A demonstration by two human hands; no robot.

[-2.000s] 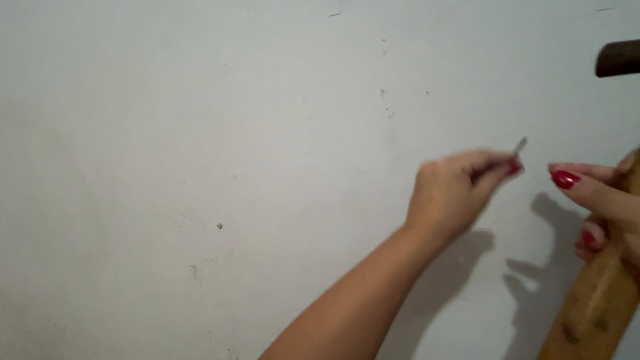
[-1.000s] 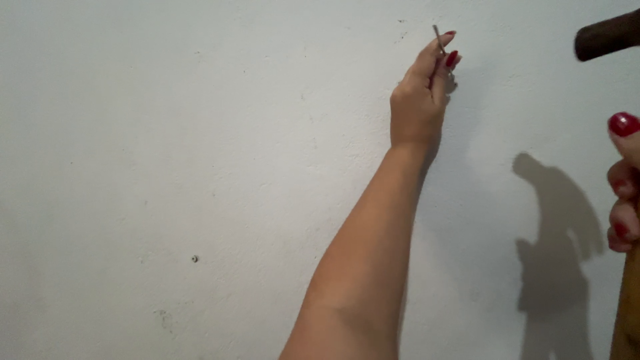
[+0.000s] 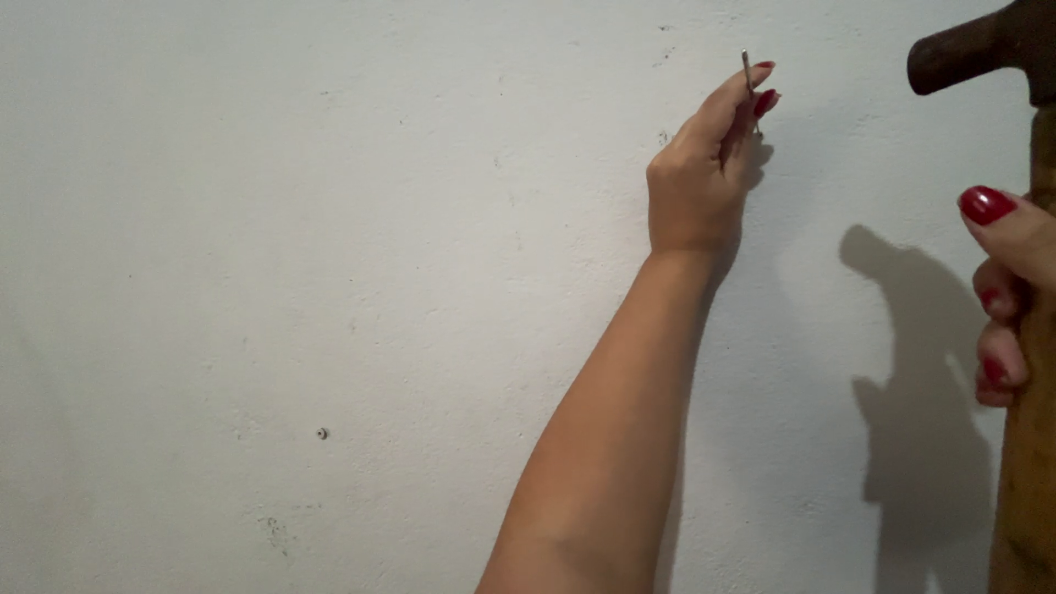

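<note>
Between its thumb and index finger, my left hand pinches a thin metal nail against the white wall, at the upper right of centre. The nail's upper end stands clear of the fingertips, and its lower tip is at the wall. At the right edge my right hand, partly out of view, is wrapped round the wooden handle of a hammer. The dark metal hammer head is at the top right, to the right of the nail and apart from it.
The painted wall fills the view, with small chips and scuffs. A small round hole or fixing shows at the lower left. Shadows of the hammer and my right hand fall on the wall at the right.
My left hand has moved up and away from my right hand, carrying the nail to the wall. The hammer has gone from tilted to more upright.
</note>
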